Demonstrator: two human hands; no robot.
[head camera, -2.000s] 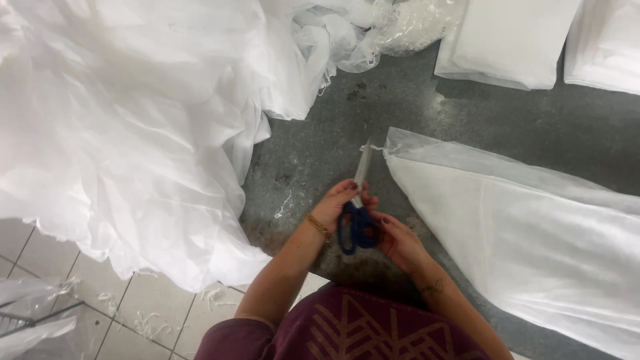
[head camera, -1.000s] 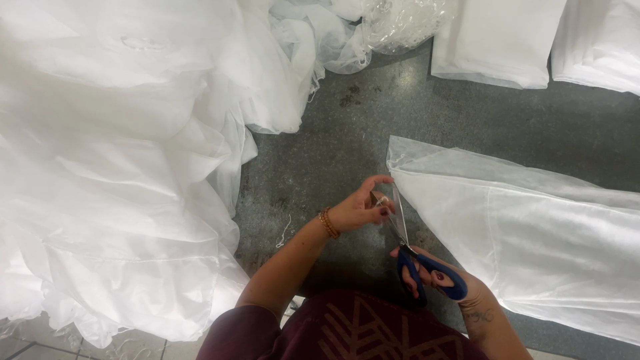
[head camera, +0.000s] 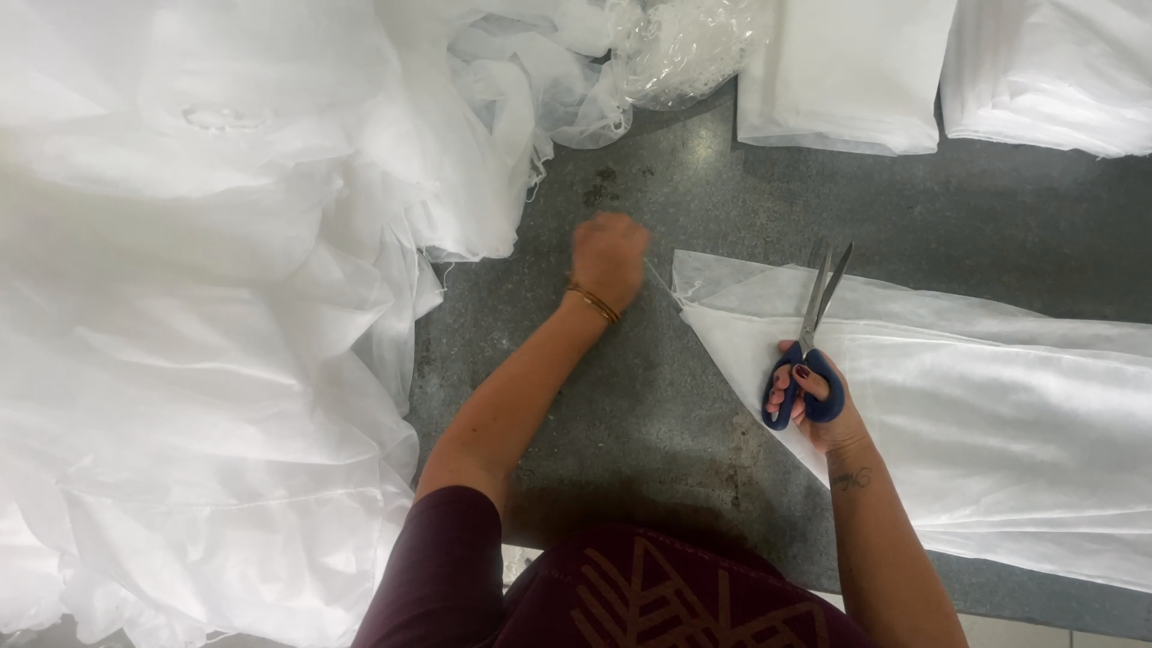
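A pair of scissors with dark blue handles (head camera: 807, 346) is in my right hand (head camera: 823, 409), its blades slightly apart and pointing up over a sheer white fabric piece (head camera: 972, 405). That fabric lies across the right side of the grey table (head camera: 594, 432), its pointed end to the left. Up and left of this point, my left hand (head camera: 610, 261) is closed and blurred, with a thin thread (head camera: 661, 281) stretched between it and the fabric corner. Its fingertips are hidden.
A large heap of white sheer fabric (head camera: 225, 360) covers the left side. At the top lie a shiny clear plastic bundle (head camera: 688, 54), a folded white fabric stack (head camera: 841, 72) and another stack (head camera: 1048, 76) beside it.
My left hand has moved up and left from the scissors, away from the fabric corner. My right hand has moved up and right with the scissors, now over the fabric.
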